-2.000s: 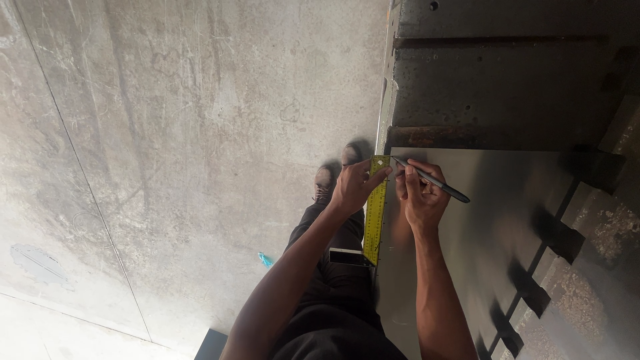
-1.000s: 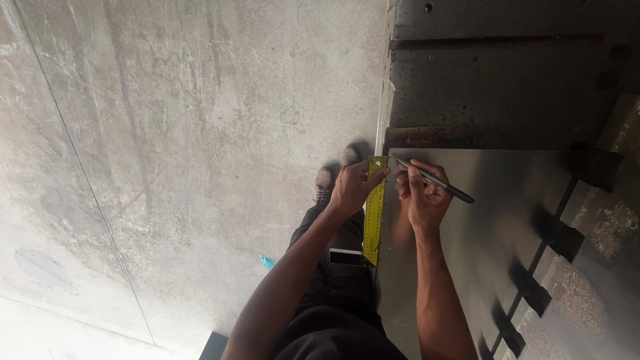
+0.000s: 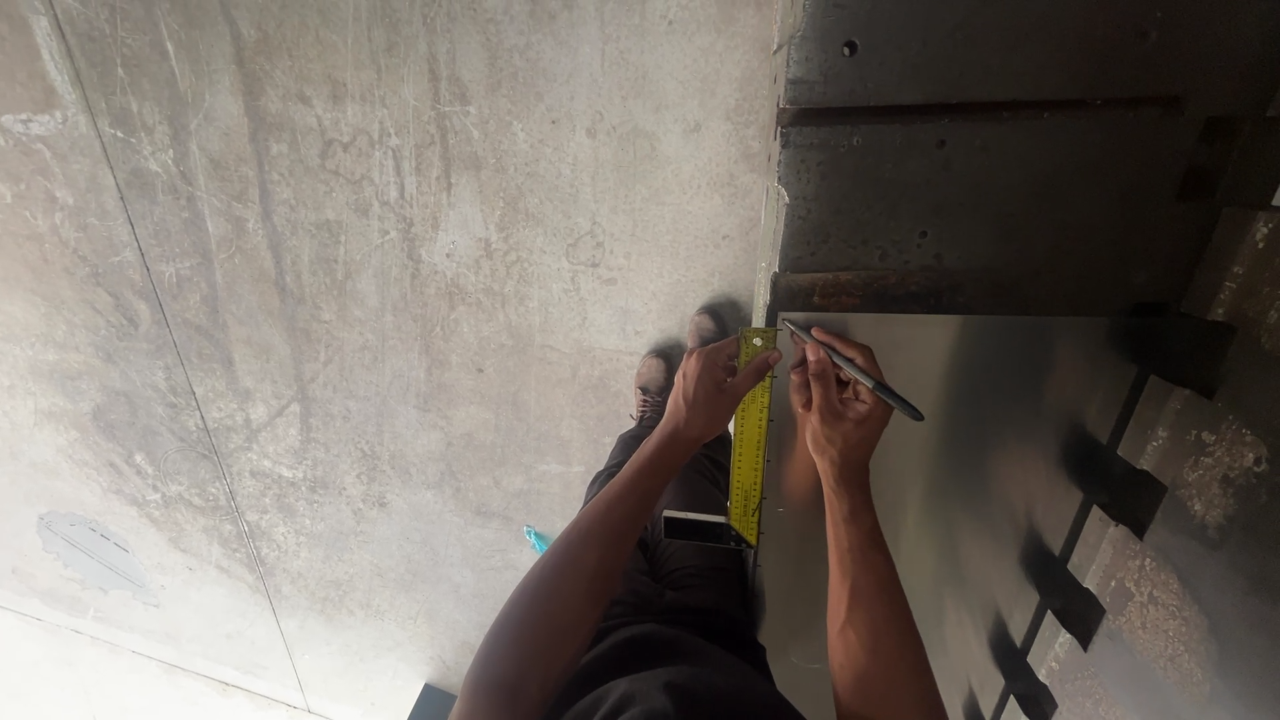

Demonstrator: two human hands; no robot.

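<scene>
A yellow try square blade (image 3: 752, 440) with ruled markings lies along the left edge of a smooth metal sheet (image 3: 900, 520). Its metal stock (image 3: 695, 529) sticks out to the left at the lower end, over my legs. My left hand (image 3: 712, 390) grips the blade near its upper end, thumb on top. In my right hand (image 3: 840, 400) is a dark marking pen (image 3: 870, 382), its tip pointing up and left, close to the sheet's upper left corner. Small dark marks show along the sheet's edge beside the blade.
Beyond the sheet is a dark metal machine bed (image 3: 980, 190) with a slot and holes. Several dark blocks (image 3: 1115, 480) line the sheet's right side. My shoes (image 3: 654, 375) stand on the concrete floor (image 3: 400, 300), where a blue-green scrap (image 3: 537, 539) lies to the left.
</scene>
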